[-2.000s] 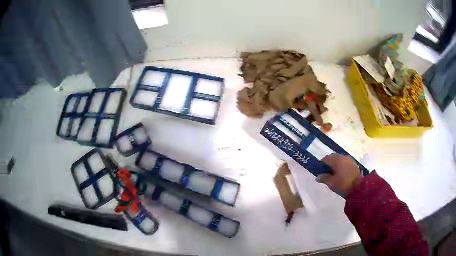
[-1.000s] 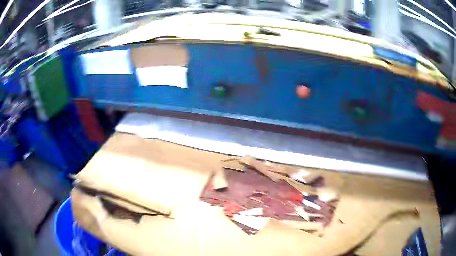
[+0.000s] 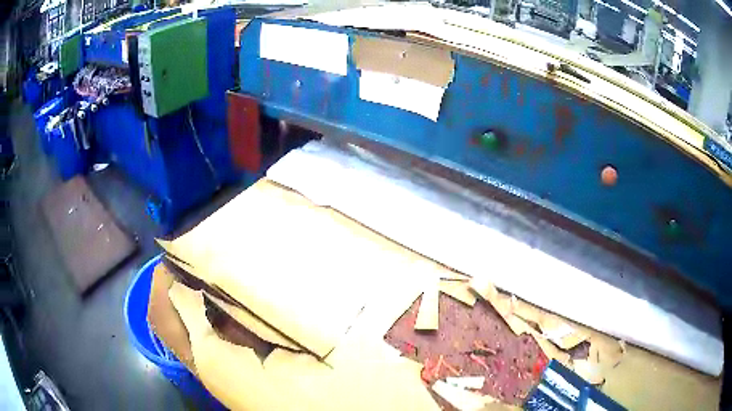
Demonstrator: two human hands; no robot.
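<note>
A blue cutting die (image 3: 568, 390) with white lettering shows at the bottom right, cut off by the picture's edge. It lies over or is held above the press bed; I cannot tell which. Tan cardboard covering (image 3: 273, 265) lies on the bed, torn and slit at its left front. An opening shows reddish-brown board (image 3: 473, 341) with cardboard and orange-red scraps (image 3: 437, 369) in and around it. A long white sheet strip (image 3: 449, 241) lies along the back of the bed. Neither of my hands is in the picture.
The blue press beam (image 3: 546, 144) with green and red-orange buttons spans the back. A blue scrap bin (image 3: 143, 321) stands under the bed's left front corner. A brown board (image 3: 84, 233) lies on the grey floor at left. A blue machine with a green box (image 3: 172, 64) stands beyond.
The view has turned from the white side bench to the press, then further left along it. My right hand, earlier holding the blue die over the bench, is out of the picture.
</note>
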